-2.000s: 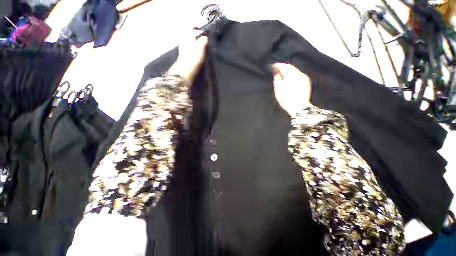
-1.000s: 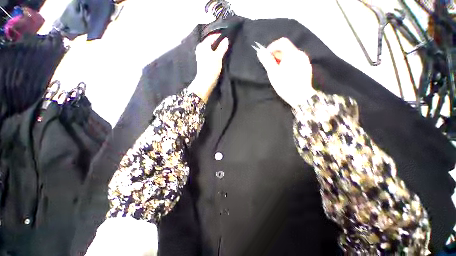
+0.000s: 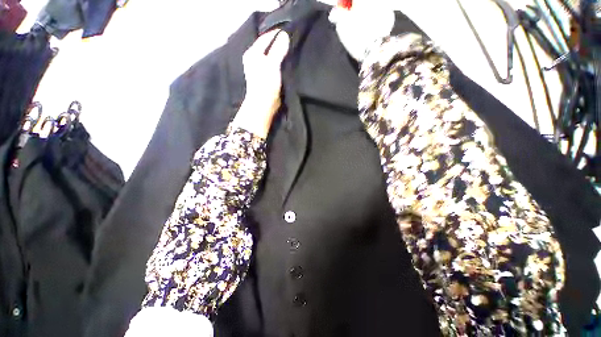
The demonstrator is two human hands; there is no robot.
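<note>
A black jacket (image 3: 343, 171) lies spread front up, with several small round buttons (image 3: 290, 216) down its front edge. My left hand (image 3: 265, 62) is at the left lapel near the collar, fingers bent onto the cloth; the fingertips are hard to make out. My right hand (image 3: 362, 25) is at the top edge of the picture, over the jacket's upper right shoulder area, closed around something with a red part (image 3: 345, 4), which looks like the thread snips. Their blades are not visible.
Other black jackets (image 3: 53, 217) lie at the left with hanger hooks (image 3: 49, 125) showing. Spare black hangers (image 3: 560, 72) are tangled at the upper right. Blue-grey cloth (image 3: 76, 16) lies at the upper left on the white table (image 3: 125, 85).
My right hand has moved up to the top edge of the picture, and the snips' blades no longer show. My left hand stays near the collar. The view has shifted slightly.
</note>
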